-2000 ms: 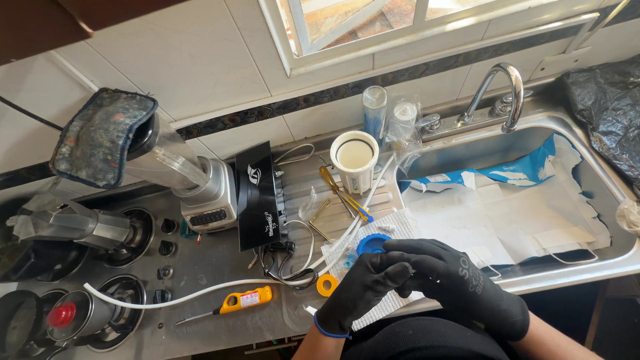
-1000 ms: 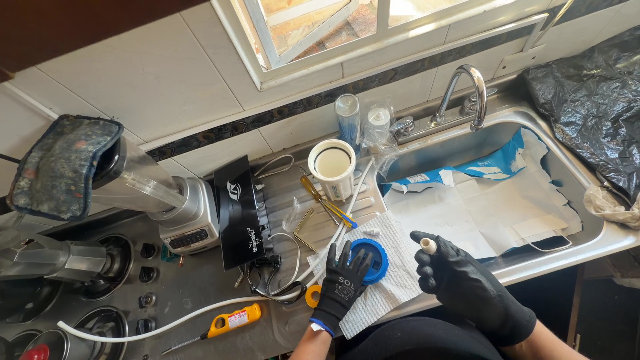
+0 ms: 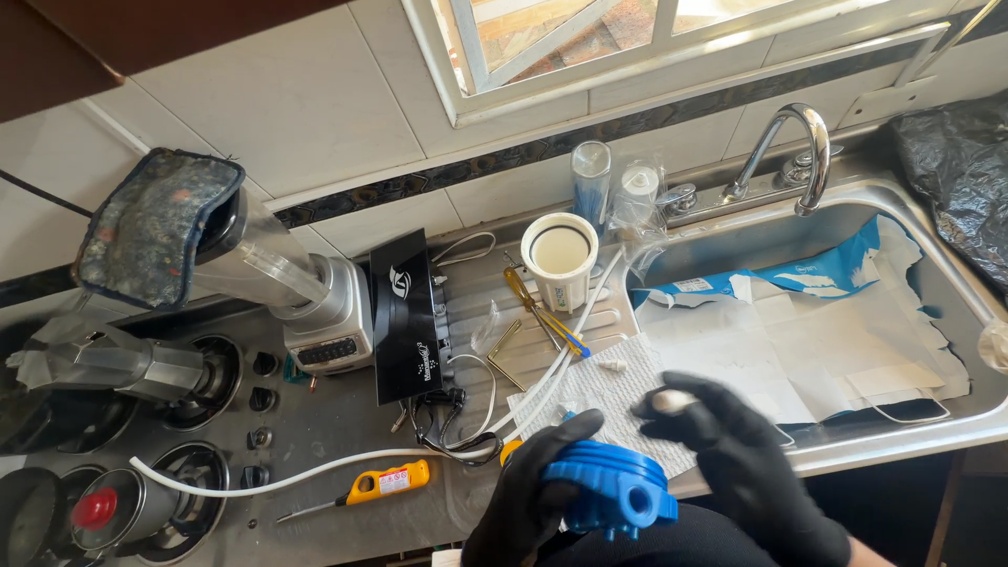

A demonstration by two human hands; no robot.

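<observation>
My left hand [image 3: 539, 492], in a black glove, grips a blue plastic filter housing cap [image 3: 610, 484] with a threaded round port facing out. My right hand [image 3: 732, 461], gloved too, pinches a small whitish fitting [image 3: 673, 401], blurred, to the right of the cap. Another small white threaded fitting [image 3: 613, 365] lies on the white paper towel [image 3: 646, 394]. Beyond the towel stands a white filter housing [image 3: 560, 256], its open end up. Beside it lie a screwdriver [image 3: 520, 288], a tool with yellow and blue handles [image 3: 573, 339] and a brass-coloured hex key [image 3: 498, 354].
A sink [image 3: 819, 465] lined with torn paper is at the right, under a faucet [image 3: 819, 157]. A black panel [image 3: 403, 315], blender [image 3: 327, 315] and stove burners [image 3: 189, 488] are left. A yellow lighter [image 3: 390, 480] and white tube [image 3: 299, 480] lie in front.
My left hand has lifted the blue cap, which lay on the paper towel one second ago. My right hand still holds the small fitting and is now closer to the cap.
</observation>
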